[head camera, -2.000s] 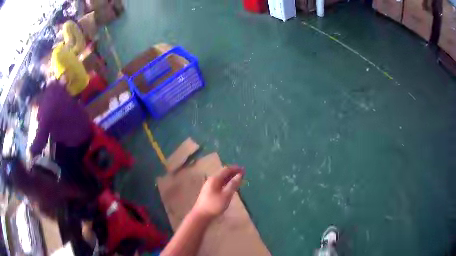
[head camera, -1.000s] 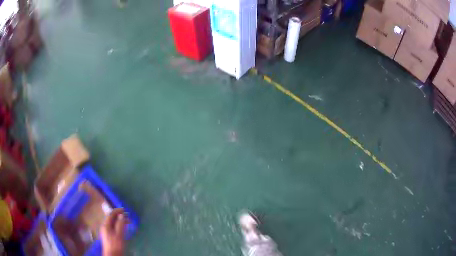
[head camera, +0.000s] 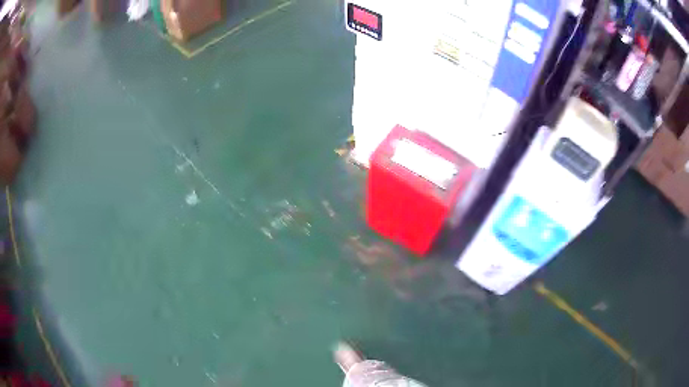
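Observation:
Neither of my hands is in the picture. A bright red box-shaped bin (head camera: 414, 193) with a white label on top stands on the green floor, right of the middle. Beside it on the right stands a white upright unit (head camera: 532, 215) with a light blue panel and a dark window near its top; it looks tilted in the fisheye view. A large white surface (head camera: 423, 87) with a small red display rises behind the bin. My foot (head camera: 349, 357) shows blurred at the bottom edge.
A metal shelf (head camera: 621, 94) with goods stands at the upper right, with brown cartons (head camera: 668, 170) beyond it. Another carton (head camera: 193, 17) stands at the top left by a yellow floor line. Blurred brown shapes run along the left edge.
The view has swung left and moved forward. The red bin and white unit are nearer and larger. The blue crates and the hand seen earlier have left the picture.

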